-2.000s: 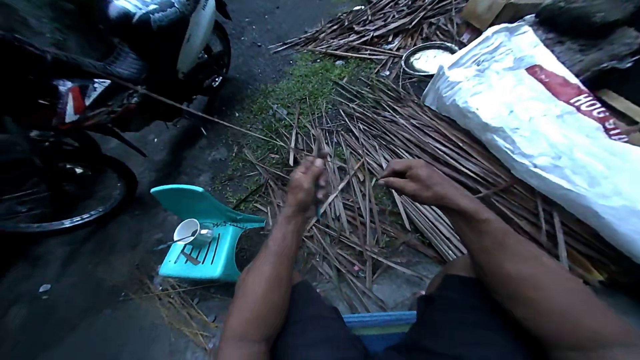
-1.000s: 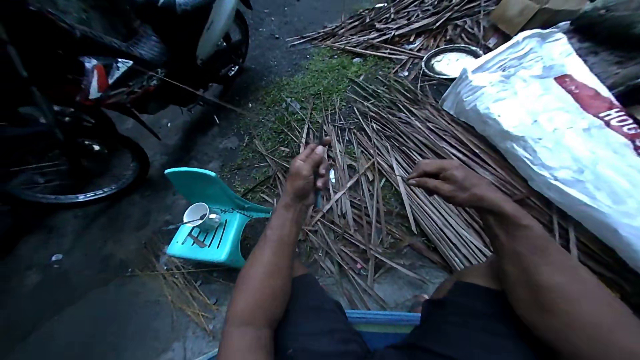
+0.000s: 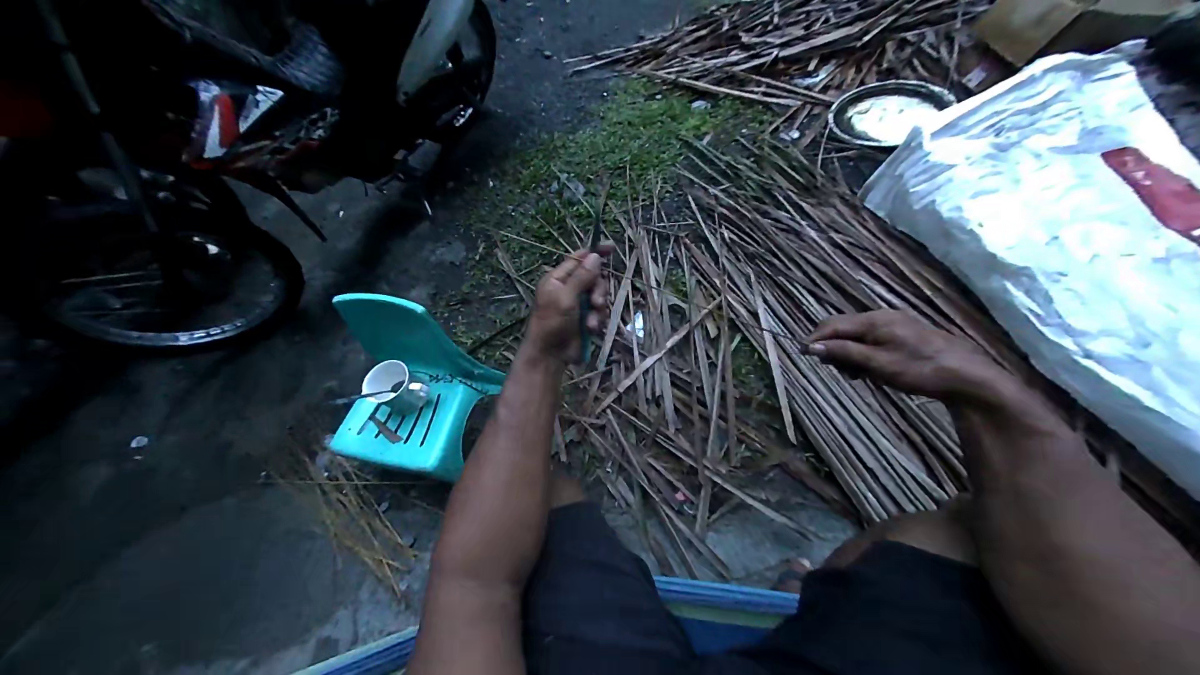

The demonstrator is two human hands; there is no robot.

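Observation:
My left hand (image 3: 570,305) is closed around a knife (image 3: 586,323) with a dark blade pointing up and a bluish-green handle showing below the fingers. My right hand (image 3: 881,352) is to the right and a little lower, its thumb and forefinger pinched on the end of a thin dark strip (image 3: 773,335). That strip seems to run left toward the knife, though its middle is hard to make out. Below both hands lie loose dry palm leaf strips (image 3: 666,366), with a thick bundle of long dry strips (image 3: 825,281) beside them on the right.
A turquoise plastic chair (image 3: 403,328) at left holds a white cup (image 3: 385,381). Thin yellowish sticks (image 3: 352,525) lie near it. A motorcycle (image 3: 225,141) stands upper left. A white sack (image 3: 1050,187) lies at right, beside a round basin (image 3: 891,112). More dry strips (image 3: 769,47) lie beyond.
Both hands keep about the same places, the left with the knife and the right pinched. The light thin strip stretching left from the left hand two seconds ago no longer shows there plainly.

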